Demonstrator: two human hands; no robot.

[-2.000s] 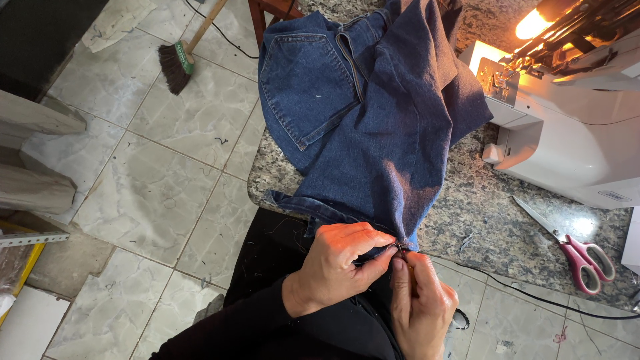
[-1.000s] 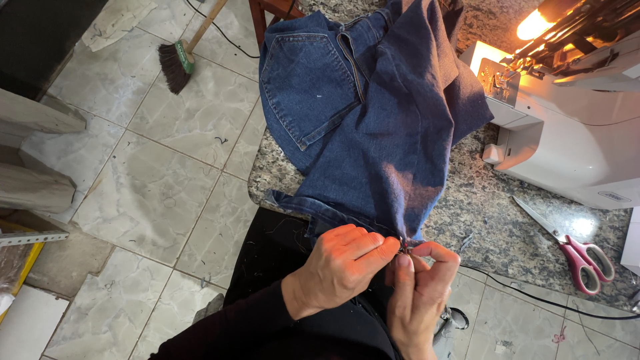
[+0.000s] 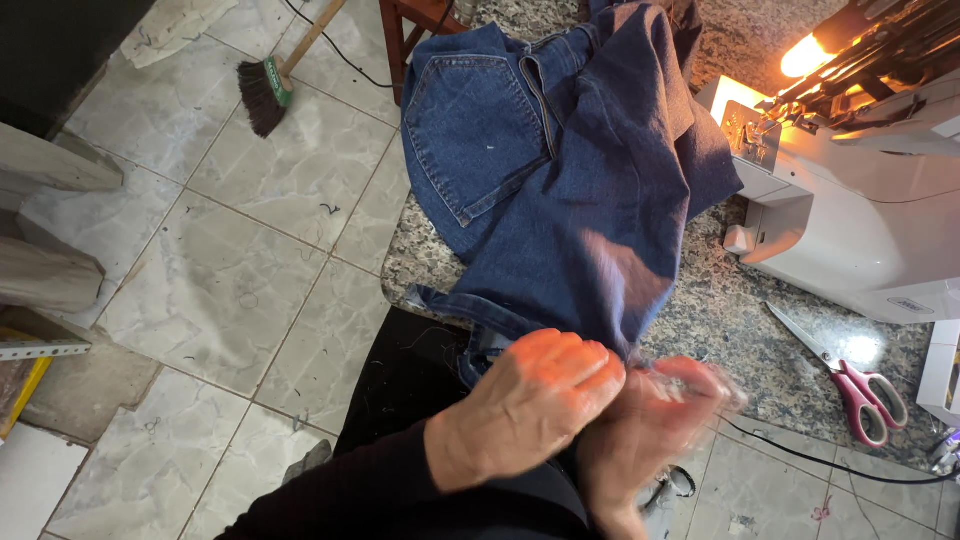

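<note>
A blue denim garment (image 3: 555,195) with a stitched pocket lies over the edge of the granite table and hangs toward my lap. My left hand (image 3: 536,401) has its fingers curled closed on the garment's near end, above my black-clothed lap. Close beside it on the right, my right hand (image 3: 652,412) is blurred by motion at the same gathered bit of denim. What lies between my fingertips is hidden. To the right, scissors with pink and grey handles (image 3: 851,382) rest on the granite, touched by neither hand.
A white sewing machine (image 3: 862,225) with a lit lamp (image 3: 806,56) stands on the granite tabletop (image 3: 720,330) at right. A brush broom (image 3: 266,94) lies on the tiled floor at upper left, near a reddish wooden stool (image 3: 397,45). A black cable (image 3: 832,459) runs at lower right.
My right hand has changed its pose and is blurred now, its fingers farther out to the right. My left hand stays at the denim, with its fingers more curled. The garment's main part has hardly moved.
</note>
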